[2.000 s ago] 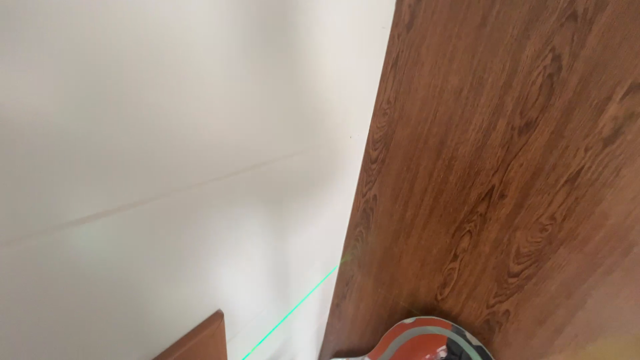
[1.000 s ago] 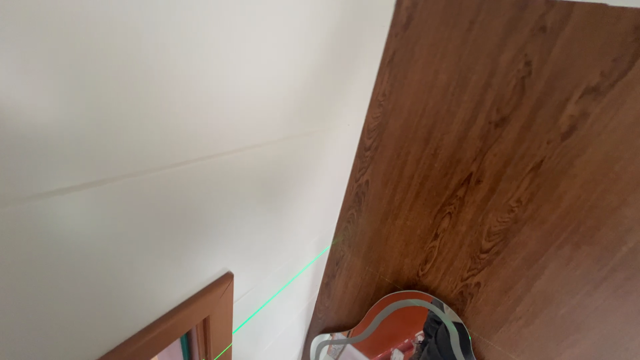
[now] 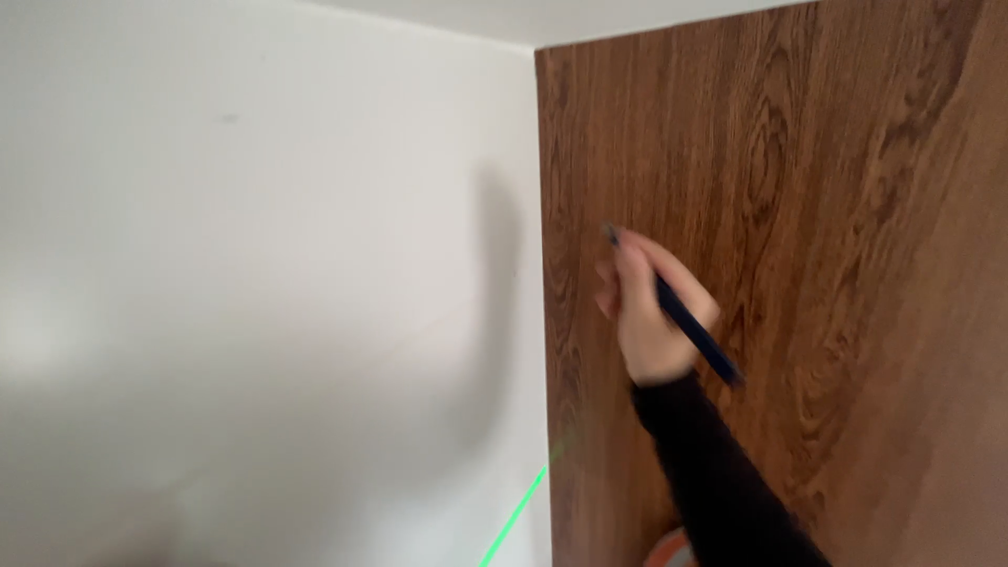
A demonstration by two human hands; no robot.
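Note:
My right hand [image 3: 657,315], in a black sleeve, holds a dark blue pen or pencil [image 3: 697,331] in a writing grip in front of the brown wood-grain panel [image 3: 787,197]. The tip points up and left, toward the panel's left edge; whether it touches the surface is unclear because of blur. Left of the panel is a white wall [image 3: 276,236], on which a soft shadow falls. A green laser line [image 3: 516,512] runs up the wall to the panel's edge. My left hand is out of view.
The white ceiling [image 3: 472,16] meets the wall and panel at a corner above the hand. At the bottom, partly hidden by the sleeve, shows the rounded top of a mirror [image 3: 669,551]. A small grey mark [image 3: 228,119] lies on the wall.
My right hand with the pen or pencil has come into view in front of the panel. The view has shifted upward, and the brown frame on the wall is out of sight.

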